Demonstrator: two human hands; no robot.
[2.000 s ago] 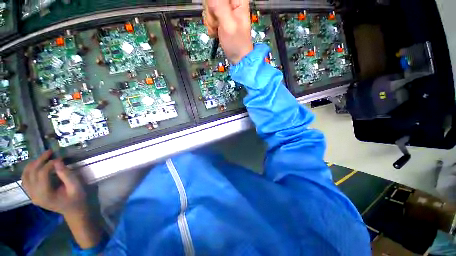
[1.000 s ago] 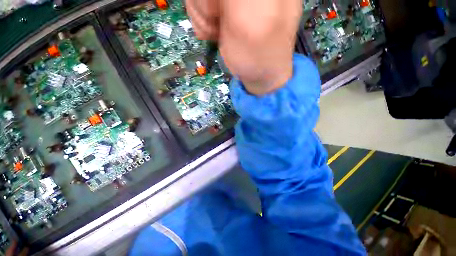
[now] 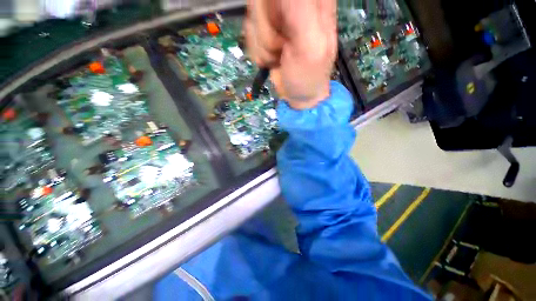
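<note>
My right hand [image 3: 297, 56] is at the top middle, blurred and cut off by the top edge. It is closed on a thin dark hand tool [image 3: 259, 81], whose lower end points down at a green circuit board [image 3: 250, 120] with a small orange component. Most of the tool is hidden in the fist. The boards lie in dark-framed carriers [image 3: 185, 111]. Another board [image 3: 147, 173] lies to the left in the neighbouring carrier. My left hand is not in view.
A bright silver conveyor rail [image 3: 176, 238] runs along the near side of the carriers. A black machine part [image 3: 470, 94] with a hand crank [image 3: 510, 167] stands at the right. The green floor [image 3: 411, 226] has yellow lines. Brown boxes [image 3: 499, 270] are at the lower right.
The view has moved closer to the boards and tilted since two seconds ago. My left hand, earlier at the rail, has left the picture. My right hand stays closed over the same carrier.
</note>
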